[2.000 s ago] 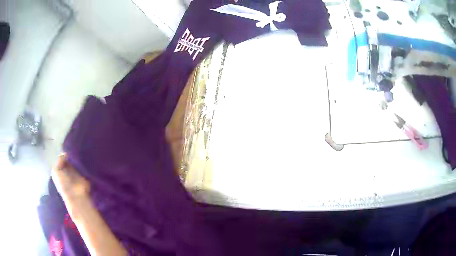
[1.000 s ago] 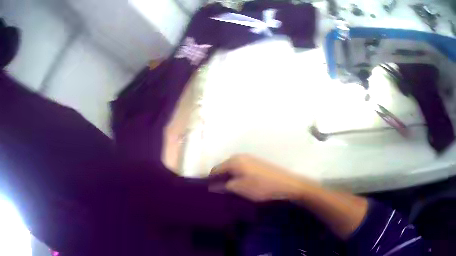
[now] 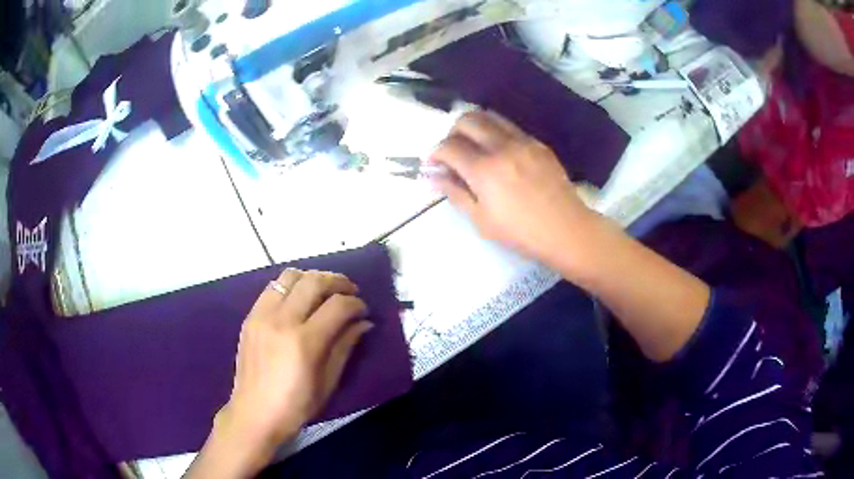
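A large dark purple cloth lies spread over the front left of the white table, its frayed cut edge facing right. My left hand, with a ring, presses on it with bent fingers near that edge. My right hand is at the thread snips, right of the presser foot. The short blades point left from my fingertips; the handle is hidden by my fingers. Purple pieces with a white bow and white lettering lie at the upper left, joined to the cloth or touching it; I cannot tell which.
The sewing machine head with a blue stripe stands at the upper middle. Black shears and a purple strip lie under its arm. A white label is at the table's right end. A person in red is at the right.
The view has swung right. The purple cloth from the lap now lies flat on the table with my left hand on it. My right hand has moved from the front edge to the snips.
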